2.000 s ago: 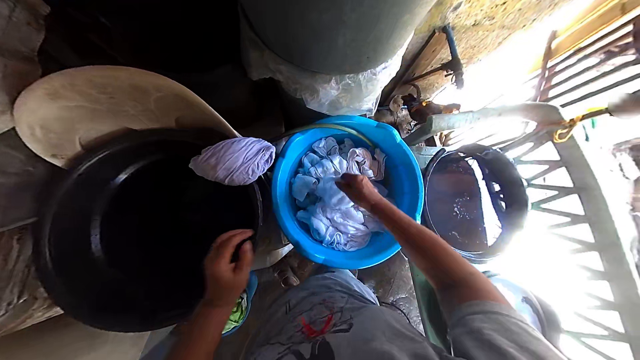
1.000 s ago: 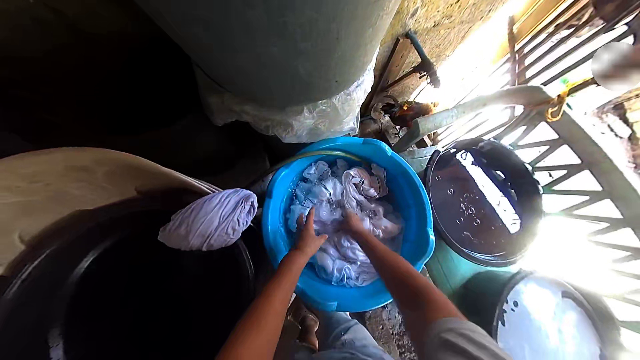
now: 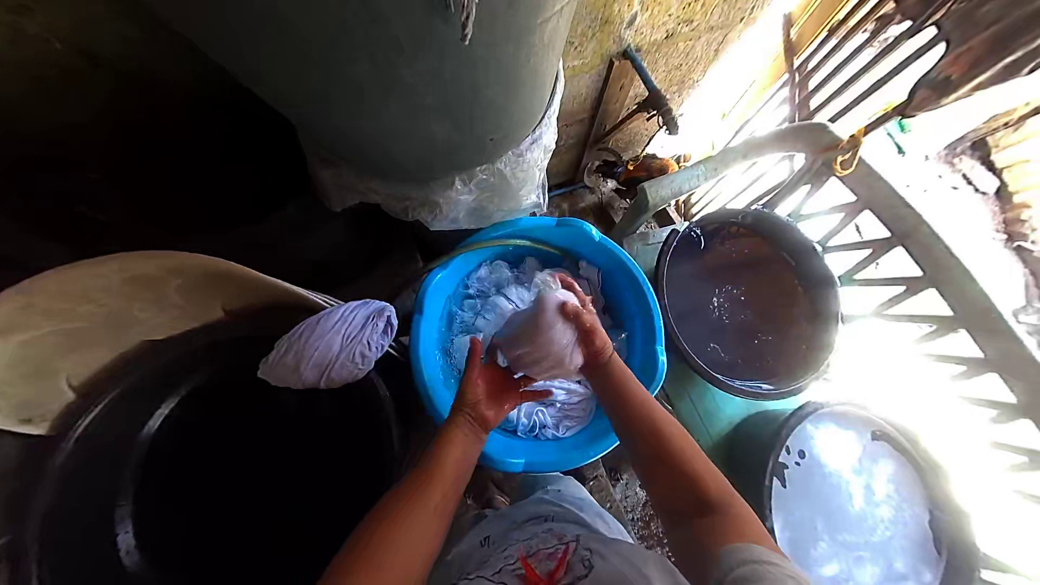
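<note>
A blue plastic basin [image 3: 428, 357] holds wet white clothes [image 3: 552, 410] in water. Over its middle, my right hand [image 3: 585, 325] grips a bunched wet white cloth [image 3: 538, 335] from its right side. My left hand [image 3: 489, 392] is spread just below and left of that bundle, fingers apart; whether it touches the cloth is hard to tell. A thin hose [image 3: 504, 243] runs along the basin's far inner rim. Left of the basin, a wrung, rolled pale cloth [image 3: 331, 345] rests at the edge of a large black tub [image 3: 130, 487].
A large grey drum [image 3: 406, 89] with plastic sheeting [image 3: 487, 183] stands beyond the basin. To the right are a dark bucket of water [image 3: 743, 305], another bucket with whitish liquid [image 3: 853, 496] and a pale plastic chair [image 3: 918, 236]. A round tan board [image 3: 130, 301] lies at left.
My right hand has lifted a bunched white cloth above the others in the basin. Two seconds ago my left hand was over the black tub; it is now over the basin.
</note>
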